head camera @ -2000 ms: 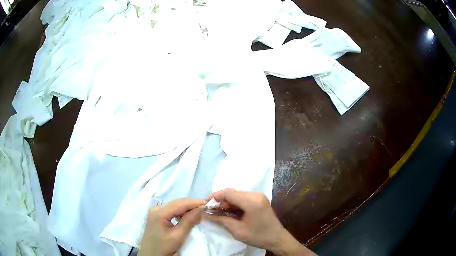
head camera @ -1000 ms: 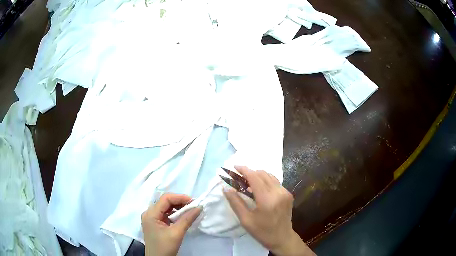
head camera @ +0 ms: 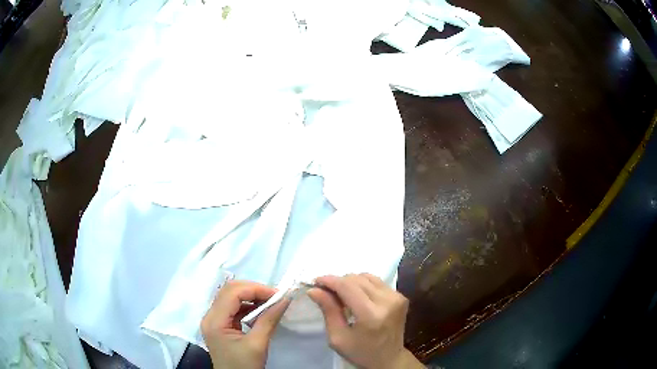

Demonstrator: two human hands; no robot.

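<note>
A white garment (head camera: 346,187) lies spread in front of me, with its sleeve and squared cuff (head camera: 504,115) out to the right on the dark table. My left hand (head camera: 241,321) pinches a narrow folded edge of the garment near the bottom of the view. My right hand (head camera: 364,317) pinches the same edge just to the right, with its fingers curled. The snips are not clearly visible; the right fingers hide whatever is in the palm.
A large crumpled pile of white garments (head camera: 94,72) lies at the far left. Creamier folded layers (head camera: 25,288) run along the left edge. The dark glossy table (head camera: 468,194) has a curved yellowish edge at the right.
The dark snips, open in my right fingers one second ago, no longer show clearly. My right hand has closed on the cloth edge beside my left hand. The view has shifted slightly.
</note>
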